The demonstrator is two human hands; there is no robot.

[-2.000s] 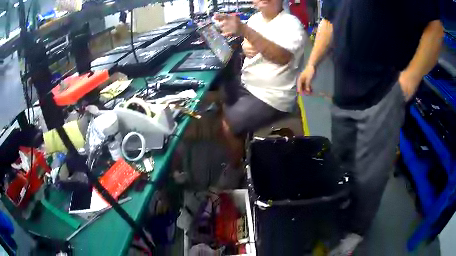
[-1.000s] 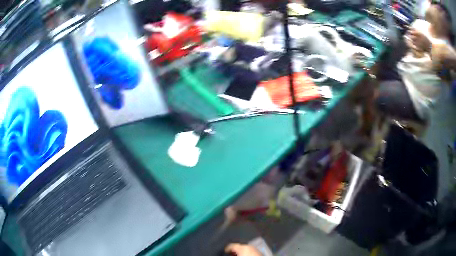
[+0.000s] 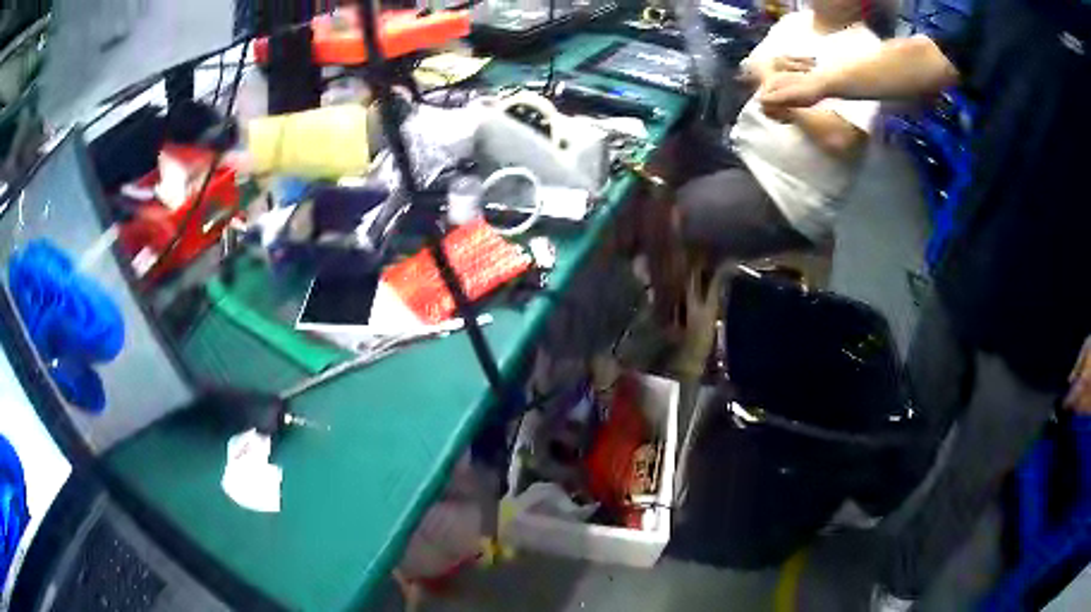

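Note:
Neither of my hands is in the picture. The triple-screen laptop is cut off at the lower left; its side screen (image 3: 102,281) shows a blue swirl on pale grey, and part of the keyboard (image 3: 108,574) shows below. A black pen-like tool (image 3: 257,410), perhaps an electric screwdriver, lies beside the screen with a white paper piece (image 3: 253,473) in front of it. A red bubble-wrap or foam sheet (image 3: 461,273) lies on the green mat (image 3: 359,442), near a green strip (image 3: 269,325) and a thin metal rod.
A red parts bin (image 3: 180,215), yellowish roll (image 3: 309,141) and white tape ring (image 3: 511,201) clutter the bench. A white box of scraps (image 3: 668,478) and black waste bin (image 3: 814,347) stand on the floor. One person sits beyond; another stands at right, reaching an arm across.
The view has swung right since one second ago, so the laptop now shows only at the left edge. The hand at the bottom edge is gone. The standing person is back in view with an arm extended.

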